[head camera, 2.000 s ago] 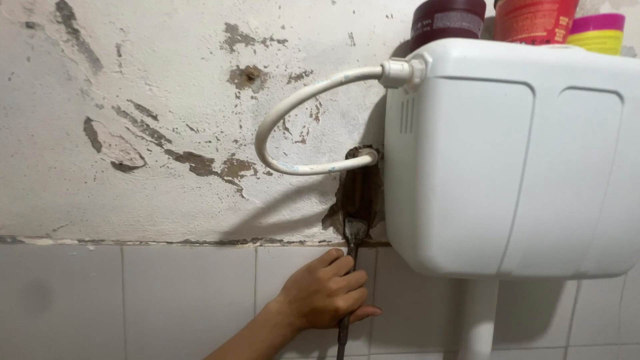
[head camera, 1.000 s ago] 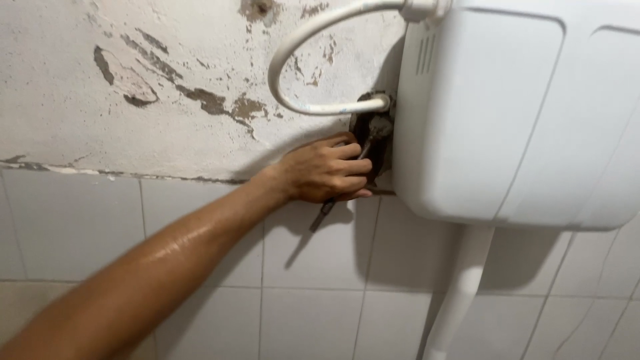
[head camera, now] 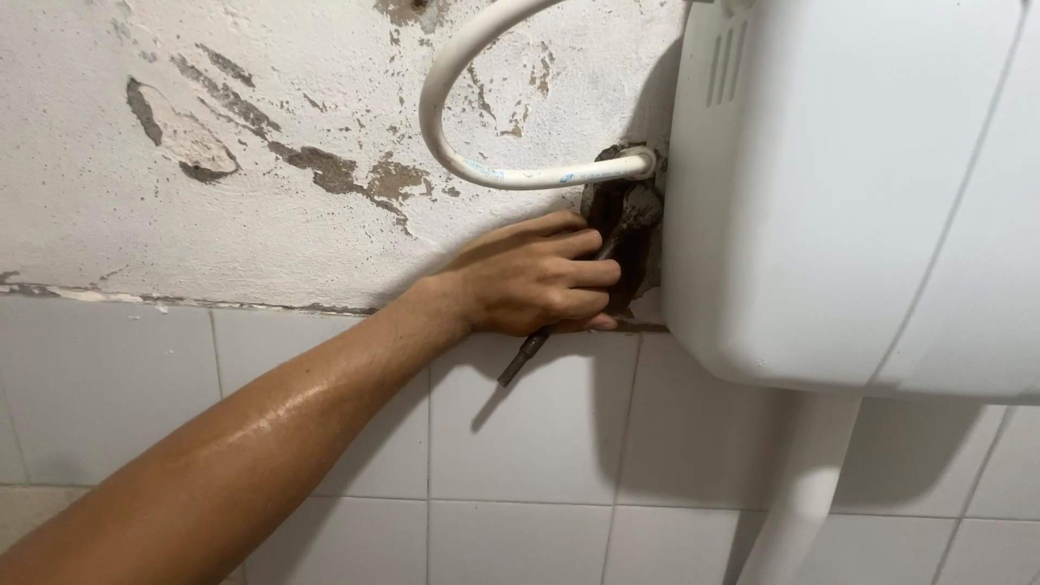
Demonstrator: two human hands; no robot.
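My left hand (head camera: 540,280) is closed around a dark, slender metal tool (head camera: 520,361), whose lower end sticks out below the palm. The tool slants up to the right, and its upper end lies in a rough hole (head camera: 630,280) broken into the plaster wall. A crumbly grey lump (head camera: 642,205) shows at the tool's upper end; whether it is mortar or part of the tool I cannot tell. Just above, a white plastic hose (head camera: 528,177) runs into a fitting in the wall at the top of the hole. My right hand is out of view.
A white plastic toilet cistern (head camera: 829,195) hangs close to the right of the hole, with a white flush pipe (head camera: 800,496) beneath it. Peeling, flaking plaster (head camera: 325,166) covers the wall at upper left. White wall tiles (head camera: 520,455) start just below the hole.
My left hand has moved up to the hole's lower edge. The tool, upright two seconds ago with its broad end in the hole's lower part, now slants and reaches higher. The view has shifted.
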